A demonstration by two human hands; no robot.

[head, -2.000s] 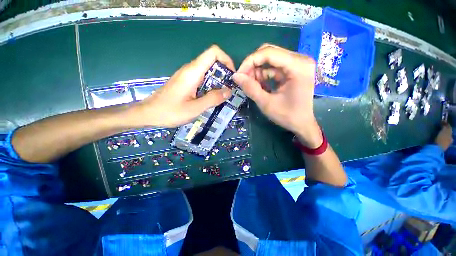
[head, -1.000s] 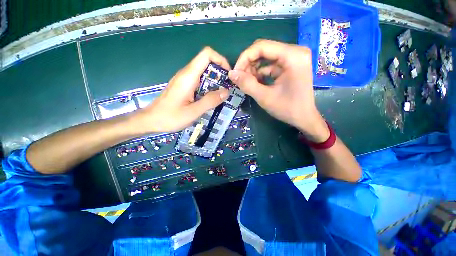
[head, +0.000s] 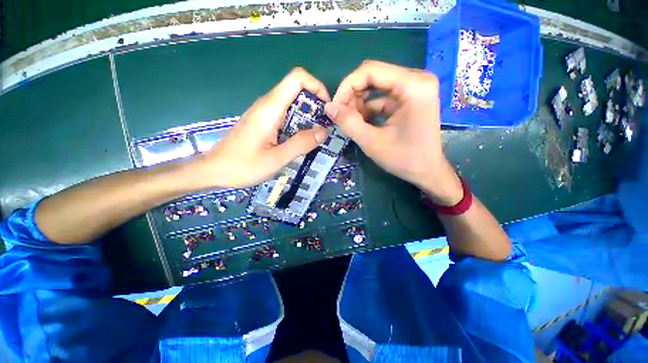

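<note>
My left hand (head: 259,138) holds a phone middle frame (head: 302,177), silver-grey with a dark central strip, tilted over the compartment tray, thumb across its face. The board area is at its upper end. My right hand (head: 398,120), with a red wristband (head: 455,202), has thumb and index finger pinched together at the upper right edge of the frame. Whether a small part is between those fingertips cannot be seen. The clear compartment tray (head: 206,244) holds small dark, reddish and gold components; the frame and my left arm hide part of it.
A blue bin (head: 522,78) with white and pink scraps stands beyond my right hand. Silver-white sub-assemblies (head: 587,95) lie at far right beside a thin crumpled clear film heap (head: 555,157). A pale worn rail (head: 213,27) runs along the back. A blue sleeve shows at right.
The view has shifted slightly since the earliest frame. The other person's hand at the far right edge is out of view now. Both my hands stay at the frame's upper end with little change.
</note>
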